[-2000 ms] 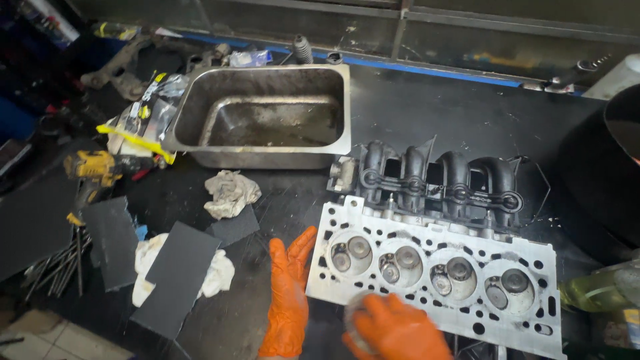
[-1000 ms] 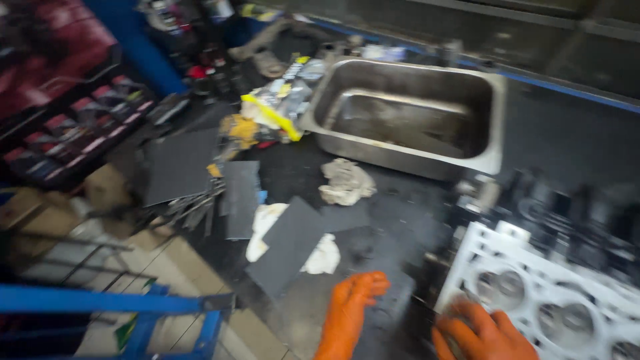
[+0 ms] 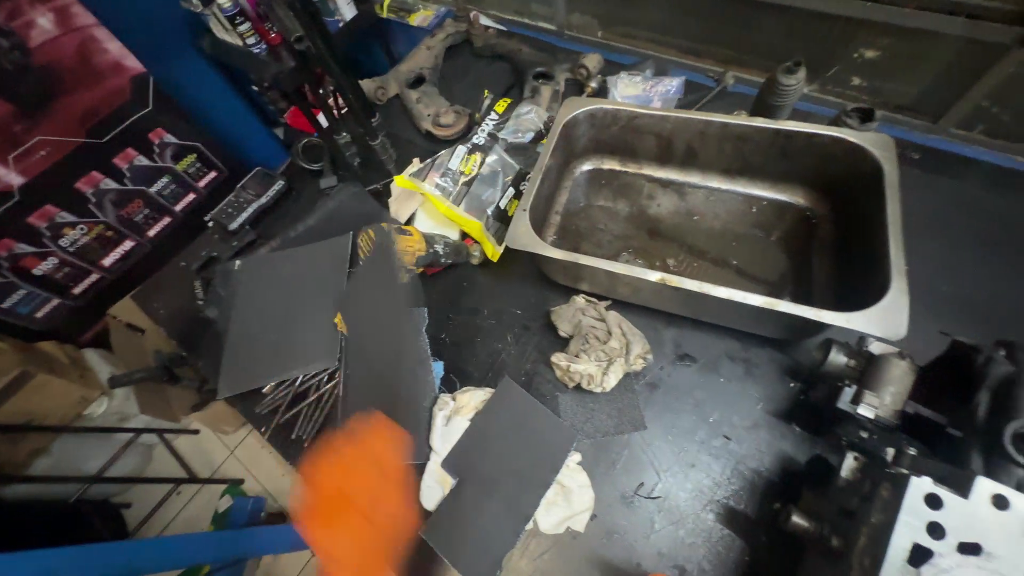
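Observation:
My left hand (image 3: 356, 496), in an orange glove and blurred by motion, is at the lower middle left, beside dark sheets that look like abrasive paper (image 3: 500, 480); its fingers cannot be made out. Only a speck of orange at the bottom edge may be my right hand. Off-white cloth (image 3: 564, 496) lies under one sheet. Thin metal rods (image 3: 308, 400) stick out below another sheet (image 3: 284, 312). A crumpled, stained rag (image 3: 600, 344) lies right of them. At the lower right corner, part of an aluminium cylinder head (image 3: 952, 528) shows.
A steel basin (image 3: 688, 288) stands at the upper right. Left of it are a yellow and black power drill (image 3: 416, 246) and plastic packaging (image 3: 480, 184). A metal suspension arm (image 3: 432, 104) lies behind. Blue metal tubing (image 3: 160, 552) and cardboard (image 3: 40, 376) are at the lower left.
The view has swung far left, off most of the cylinder head. My left hand has moved from beside the head to the dark sheets. My right hand, earlier over the head, is mostly out of view.

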